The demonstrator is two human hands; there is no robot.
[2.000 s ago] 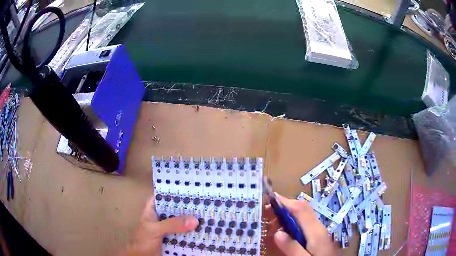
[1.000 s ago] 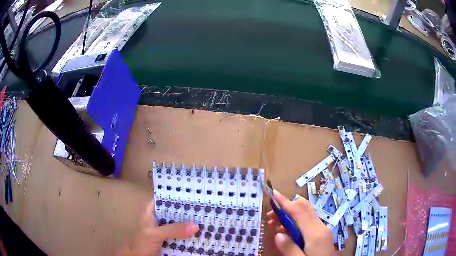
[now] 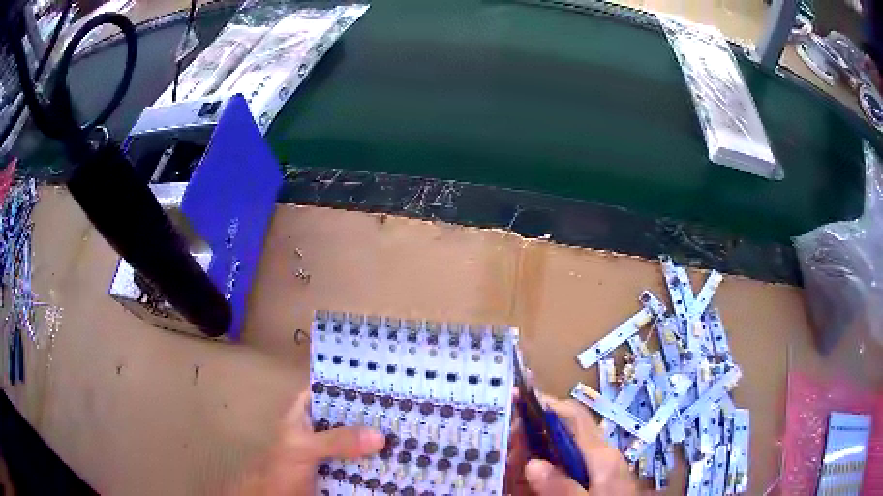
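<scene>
A white PCB panel (image 3: pixel 416 387) with rows of dark round parts lies in front of me, its lower end cut off by the picture's edge. My left hand (image 3: pixel 315 446) holds its left side, thumb on top among the round parts. My right hand (image 3: pixel 581 450) holds side cutters (image 3: pixel 550 431) with dark blue handles, their jaws pointing up along the panel's right edge. Whether the jaws touch a lead cannot be told. The fingers under the panel are hidden.
A loose heap of PCB strips (image 3: pixel 678 387) lies at right, beside pink bubble wrap (image 3: pixel 804 426) and a clear bag (image 3: pixel 842 271). A black cylinder (image 3: pixel 145 242) hangs before a blue-sided machine (image 3: pixel 232 213). Bagged white blocks (image 3: pixel 731 107) lie on the green belt (image 3: pixel 465 97).
The bagged blocks on the belt have shifted right. The panel sits slightly further right and lower in view. The cutters' handles now show spread apart, closer to the panel's edge.
</scene>
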